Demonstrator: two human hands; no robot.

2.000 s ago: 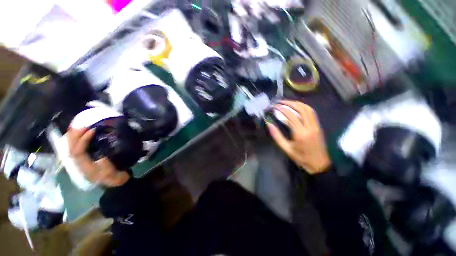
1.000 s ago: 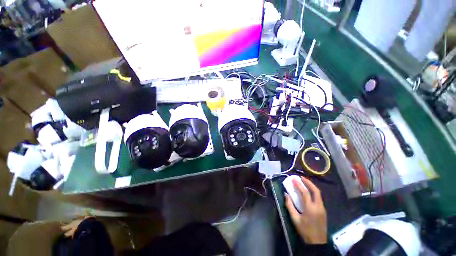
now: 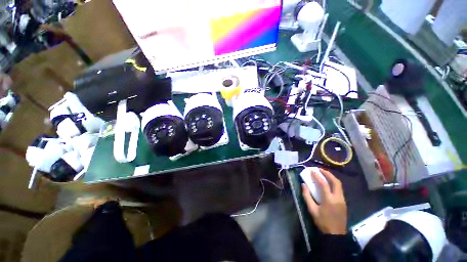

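My right hand (image 3: 330,204) rests on the white mouse (image 3: 313,184), right of the bench corner, with its fingers over it. Three dome cameras stand in a row with white caps and black balls: a left one (image 3: 165,134), a middle one (image 3: 205,124) and a right one (image 3: 254,125). Their LED rings face me. The monitor (image 3: 205,30) behind them shows a white area and a yellow-magenta-blue area. At the lower left a dark sleeve shows; I cannot make out my left hand.
A keyboard (image 3: 179,83), yellow-white roll (image 3: 230,88) and black case (image 3: 110,82) lie behind the cameras. A white loop bracket (image 3: 126,137) lies left. A tape roll (image 3: 336,151), tangled cables and an open metal box (image 3: 369,148) are right; another camera (image 3: 409,238) stands lower right.
My left hand has left the left camera and dropped to the lower left, out of clear sight. The middle camera's ball has turned, so its LEDs now face me. My right hand stays on the mouse.
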